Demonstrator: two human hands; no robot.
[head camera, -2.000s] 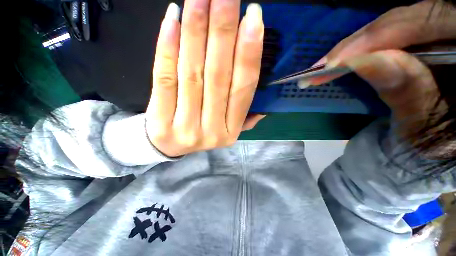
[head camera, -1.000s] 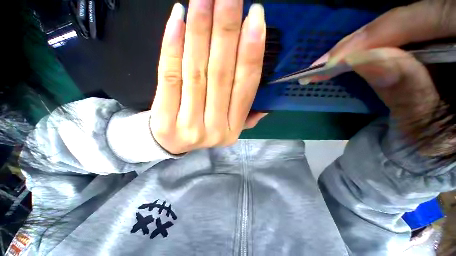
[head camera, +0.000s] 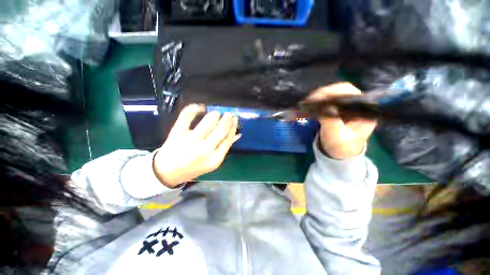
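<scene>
The blue sheet (head camera: 274, 135) lies at the mat's near edge, glossy, with rows of faint marks. My left hand (head camera: 199, 144) is over its left end, fingers bent and fingertips on or just above it; whether it grips anything is hidden. My right hand (head camera: 344, 126) is at the sheet's right end, fingers curled in a pinch around the tweezers (head camera: 286, 115), which show only as a thin, blurred tip pointing left over the sheet. Dark blurred strands cross in front of my right hand and hide part of it.
Small black parts (head camera: 171, 72) lie on the black mat (head camera: 220, 51), left and centre. A blue bin (head camera: 273, 21), black bin (head camera: 200, 17) and white box (head camera: 134, 37) stand behind. A flat dark rectangle (head camera: 141, 119) lies left. Shiny plastic bags (head camera: 400, 118) flank both sides.
The view has pulled back and now shows more of the bench. My left hand's fingers, straight before, are now bent. Dark strands now cover part of my right hand.
</scene>
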